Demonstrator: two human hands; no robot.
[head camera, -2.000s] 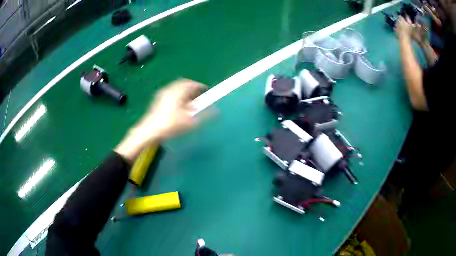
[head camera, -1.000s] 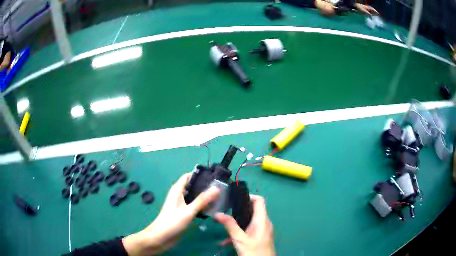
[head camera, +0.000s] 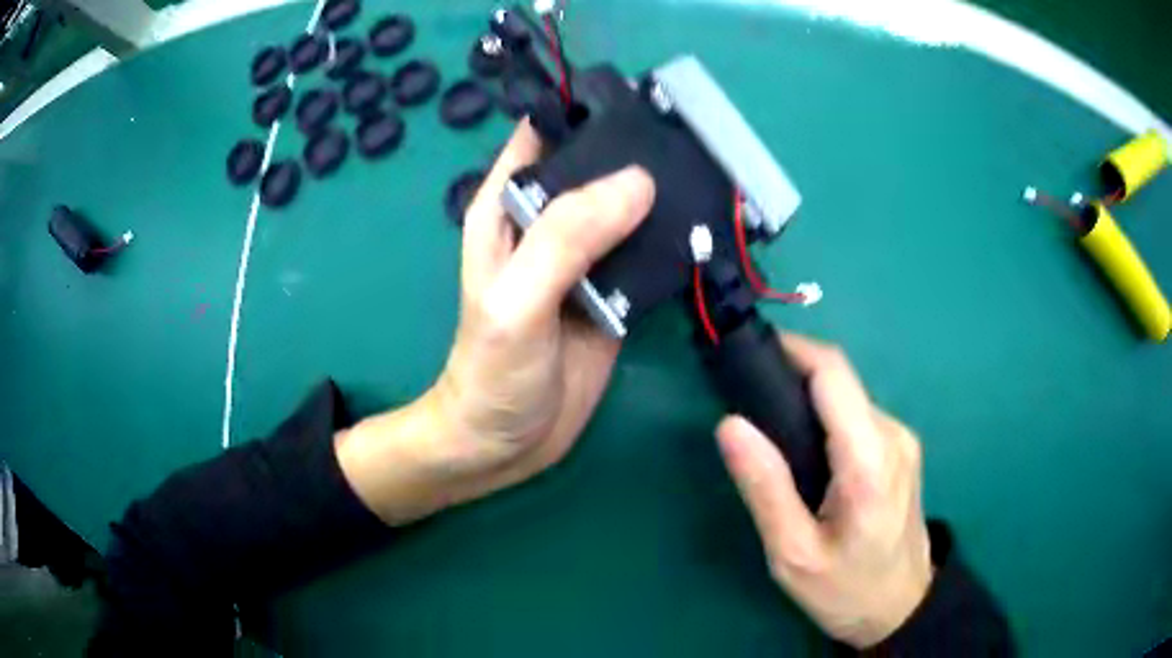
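Observation:
My left hand (head camera: 514, 309) grips the black head unit (head camera: 656, 167), thumb across its flat face. The unit has silver-grey side panels (head camera: 733, 142) and a black stem at upper left with a thin red lead. My right hand (head camera: 835, 501) holds the black tube handle (head camera: 778, 399) below the unit, its upper end at the unit's lower corner. Whether they are joined I cannot tell. Red lead wires with white plug connectors (head camera: 701, 242) stick out between handle and unit; another connector (head camera: 807, 294) hangs to the right.
Several black end caps (head camera: 365, 93) lie at upper left. A small black part with a lead (head camera: 80, 240) lies far left. Two yellow battery packs (head camera: 1126, 273) lie at the right edge. A white strip (head camera: 900, 18) runs along the top.
The view has moved in closer and turned towards the left of the bench. The handle, before beside the unit, is now at its lower corner, and the unit's black face is turned up.

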